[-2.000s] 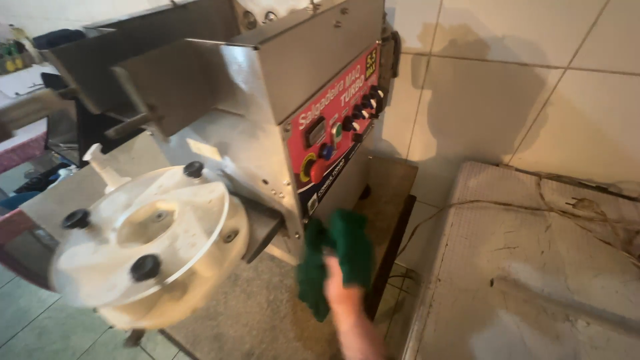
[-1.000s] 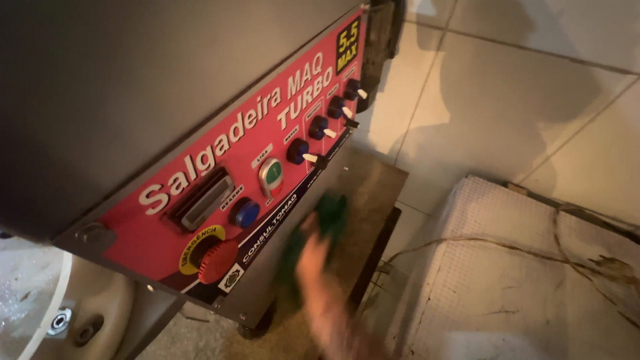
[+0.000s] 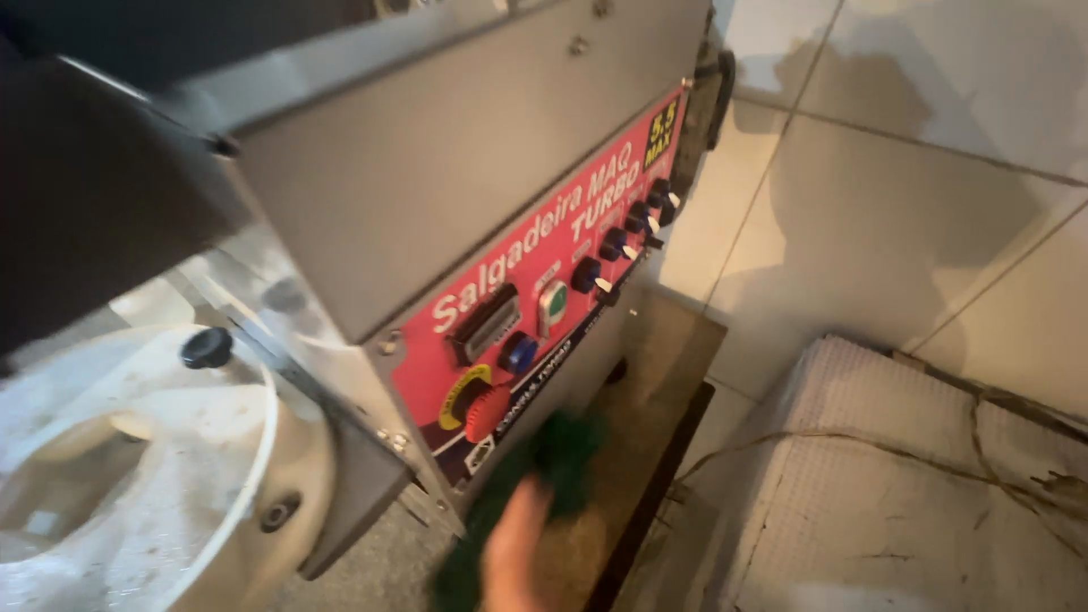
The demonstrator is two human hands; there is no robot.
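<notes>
My right hand [image 3: 512, 544], blurred at the bottom centre, holds a dark green cloth [image 3: 565, 463]. The cloth is close to the lower side of a metal snack-forming machine [image 3: 476, 153]; whether it touches is unclear. Above the hand, the red control panel [image 3: 531, 225] carries a red emergency knob [image 3: 487, 412], a blue button [image 3: 518, 352], a green and red switch [image 3: 552, 308] and several dark knobs with pale pointers. A round white plastic disc assembly [image 3: 246, 510] with a black knob [image 3: 206, 348] sits at the lower left. My left hand is out of view.
The machine stands on a worn brown tabletop [image 3: 671, 340]. At the right is a low, pale covered surface [image 3: 875, 484] with a thin cord [image 3: 816, 435] lying across it. Behind, shadows fall on a tiled wall [image 3: 892, 178].
The view came close to the panel, then drew back somewhat and shifted. The green cloth stays in my right hand beside the machine's lower side throughout.
</notes>
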